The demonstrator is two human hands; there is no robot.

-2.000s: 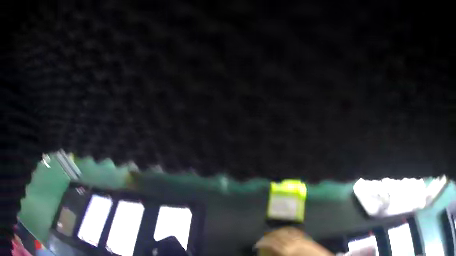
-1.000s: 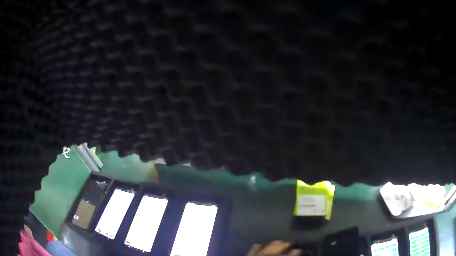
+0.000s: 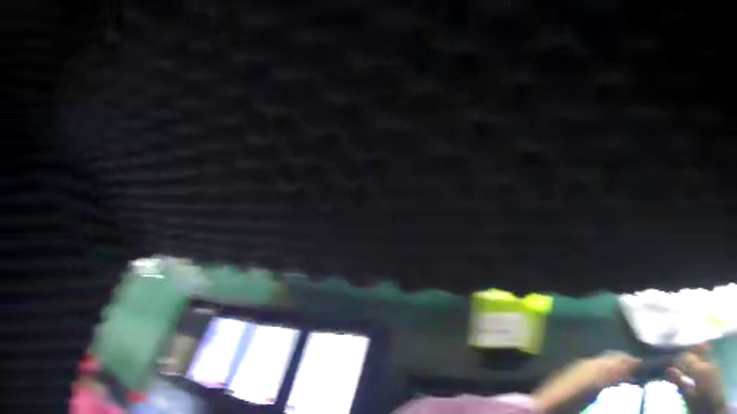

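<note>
Two lit phones (image 3: 622, 399) stand side by side at the lower right, cut off by the bottom edge. My left hand (image 3: 594, 375) reaches in from the left in a pale pink sleeve, its fingers at the top of these phones. My right hand (image 3: 698, 378) is at their right side, fingers bent. A dark shape lies between the hands. The hands are blurred, and I cannot tell whether they hold anything. Three more phones with glaring white screens (image 3: 327, 373) lie in a dark tray at the lower left.
A lime-and-white pack (image 3: 501, 330) stands on the mat behind and left of my hands. A white tray (image 3: 675, 317) with white contents is at the right. Black egg-crate foam (image 3: 364, 145) overhangs the green bench (image 3: 139, 331). Bright pink cloth (image 3: 90, 394) shows at the lower left.
A hand low near the centre earlier is no longer there; both hands now show at the right-hand phones. The view has shifted, so the left phones sit further right in it.
</note>
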